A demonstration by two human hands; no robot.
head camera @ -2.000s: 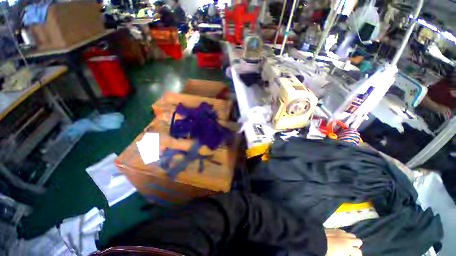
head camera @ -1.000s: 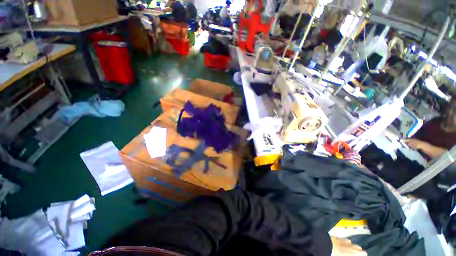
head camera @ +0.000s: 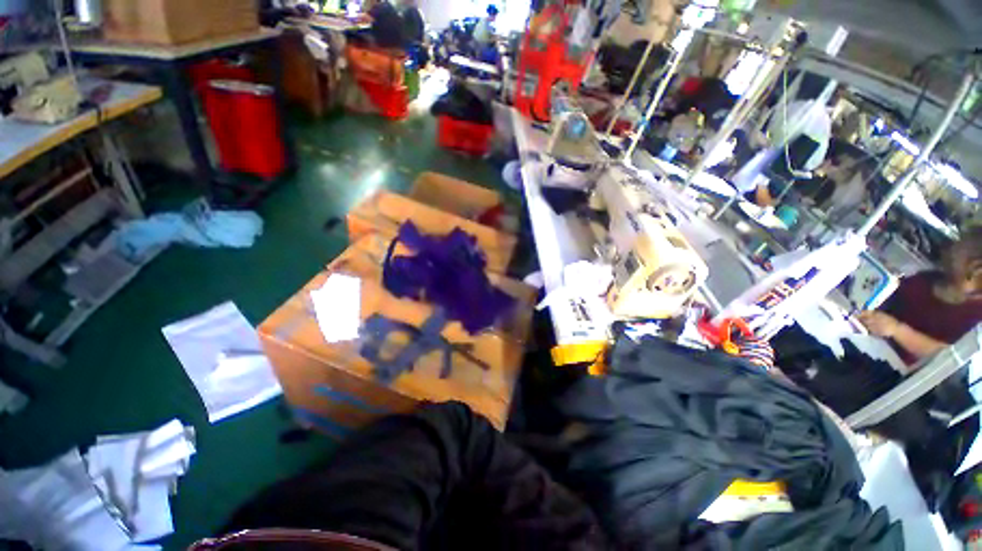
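A large dark grey-black garment lies heaped at the lower right, with folds running over the table's front edge. A yellow and white patch of the table shows through a gap in it. My dark sleeve fills the bottom middle, left of the garment. Neither of my hands can be made out; whether one is under the cloth or beyond the lower edge I cannot tell.
A cardboard box at left bears purple pieces, grey-blue strips and white paper. A cream sewing machine stands behind the garment, near orange-red handles. Another person sits at right. White sheets lie on the floor.
The hand seen earlier at the bottom right on the garment is out of sight. The sleeve has drawn back left. The garment's near part has shifted and bunched. The view has turned slightly.
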